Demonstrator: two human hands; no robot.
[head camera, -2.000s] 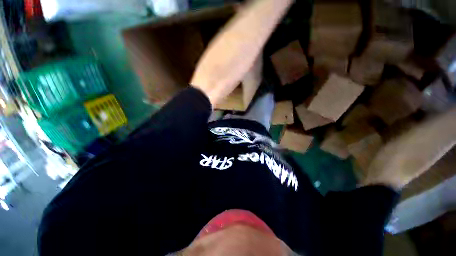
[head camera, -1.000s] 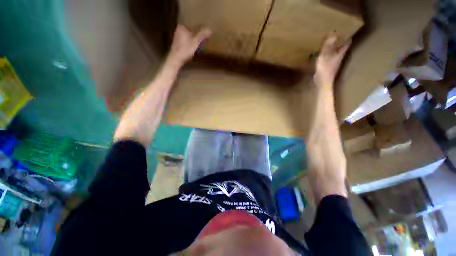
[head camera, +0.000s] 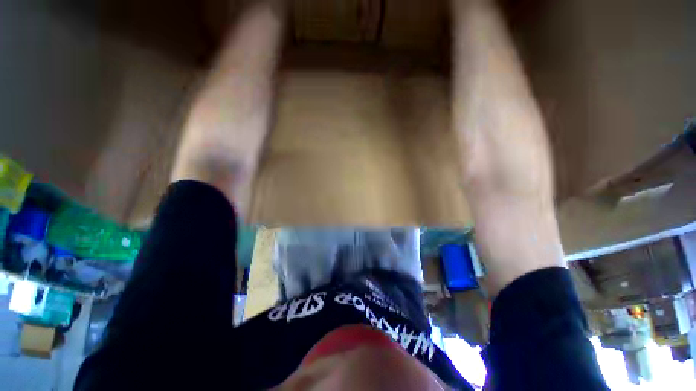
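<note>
A large open master carton (head camera: 351, 145) fills the upper middle of the blurred head view, its near panel towards my body. Small inner cartons (head camera: 336, 19) show deep inside it at the top edge, with a dark seam between two of them. Both my forearms reach up over the near panel into the carton. Both my hands are cut off by the top edge of the picture, so what they touch is hidden.
A green crate (head camera: 91, 233) and part of a yellow crate (head camera: 13, 183) are at the left. A blue object (head camera: 458, 266) is right of my legs. Brown cardboard with a pale edge (head camera: 626, 248) lies at the right. A small brown box (head camera: 38, 340) is at the lower left.
My hands, seen on the sides of the small cartons, have gone out past the top edge. My arms reach farther in, and the master carton fills more of the view.
</note>
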